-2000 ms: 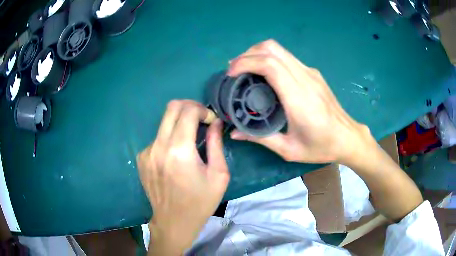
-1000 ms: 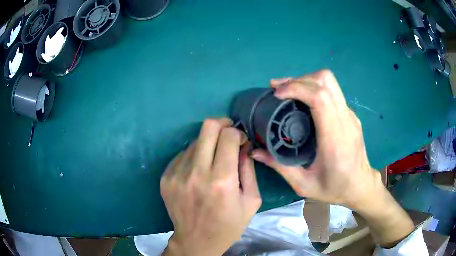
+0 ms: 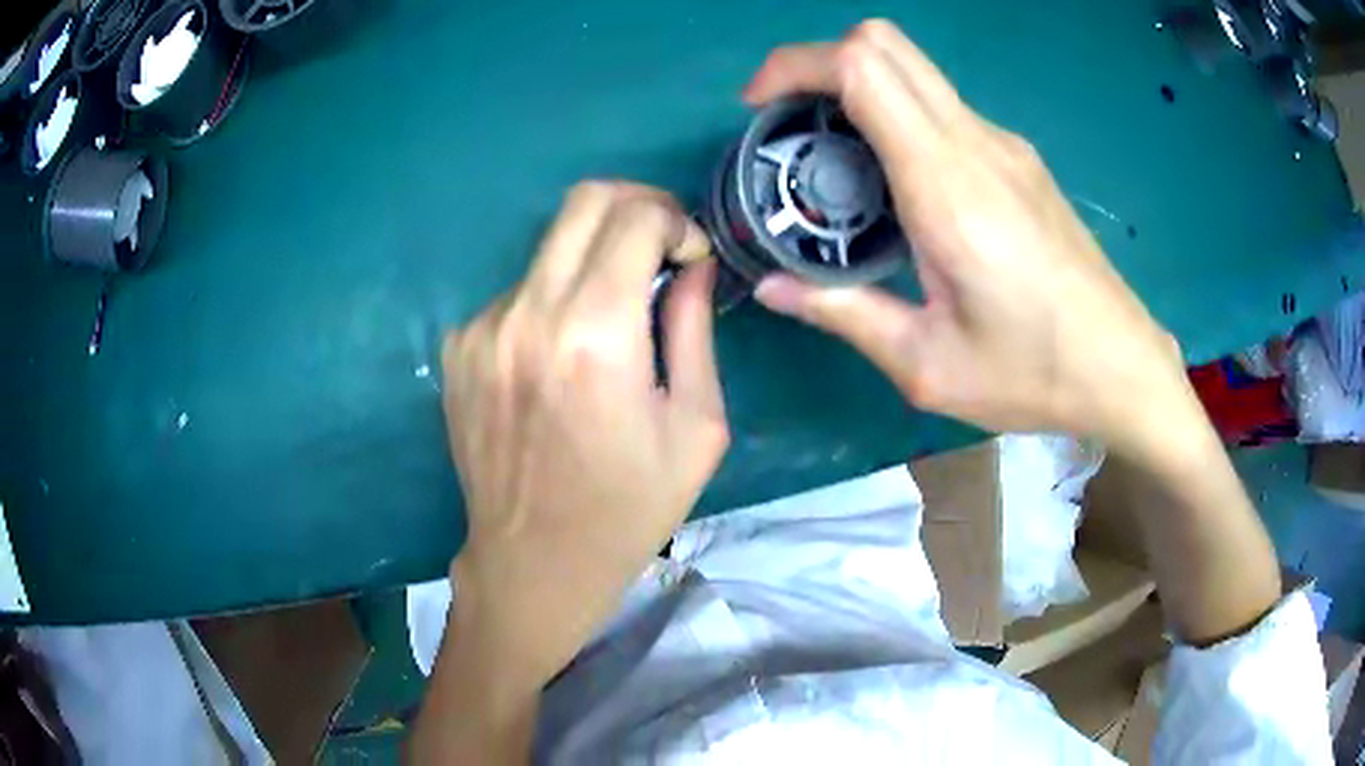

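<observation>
My right hand [image 3: 988, 255] is wrapped around a dark grey fan housing [image 3: 820, 187], its open end with radial spokes and a round hub facing me. My left hand [image 3: 591, 359] is at the housing's left side, thumb and fingers pinched together on a small dark part, likely a lead or the handle. The fingers hide most of that part, so I cannot tell exactly what it is. A thin dark piece shows between the left thumb and palm.
Several grey fan housings [image 3: 102, 210] lie at the upper left, some with white jagged impellers and red leads. More grey parts [image 3: 1272, 53] are at the upper right. Open cardboard boxes [image 3: 958, 539] with whitish liners and a red item [image 3: 1240, 404] are below the bench edge.
Compared with one second ago, both hands and the housing appear higher and a little to the left in view. The spokes now catch bright light. The grip of both hands looks much the same.
</observation>
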